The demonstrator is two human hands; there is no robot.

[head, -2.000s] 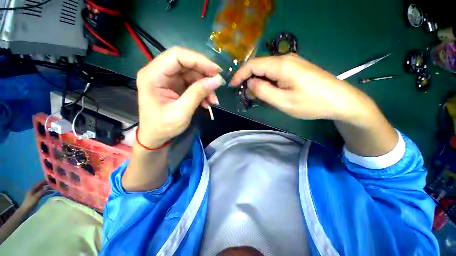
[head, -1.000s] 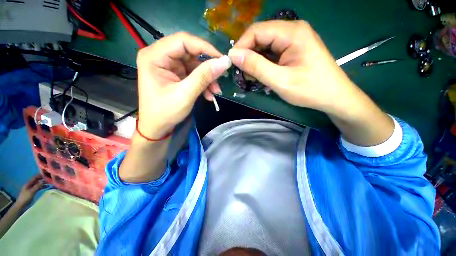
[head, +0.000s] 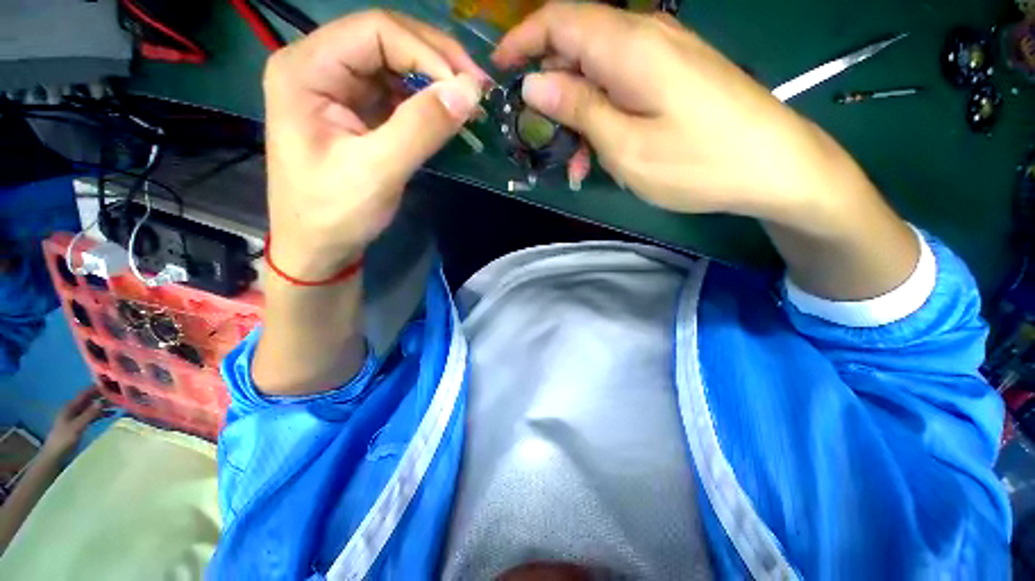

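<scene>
A black round housing [head: 536,129] with a dull yellow-gold centre shows between my hands, over the mat's front edge. My right hand [head: 636,108] is at its right side, with thumb and fingers around its rim. My left hand [head: 369,125] is just left of it and pinches a small circuit board [head: 418,82], of which only a blue bit shows between the fingers. Very fine strands seem to run from the left fingertips to the housing. A short whitish strip [head: 470,140] hangs below the left fingers. A small pale piece [head: 521,184] shows below the housing.
Silvery tweezers [head: 834,70] and a thin short tool [head: 880,94] lie on the green mat at right, near dark units [head: 967,59]. An orange bag [head: 495,14] is at the top. Red and black leads and a grey instrument [head: 59,51] are at left, above a red-pink tray [head: 216,329].
The view has shifted, so the bag and instrument sit higher. My right hand, earlier pinching at the left fingertips, is now at the housing's rim. My left hand has moved slightly left.
</scene>
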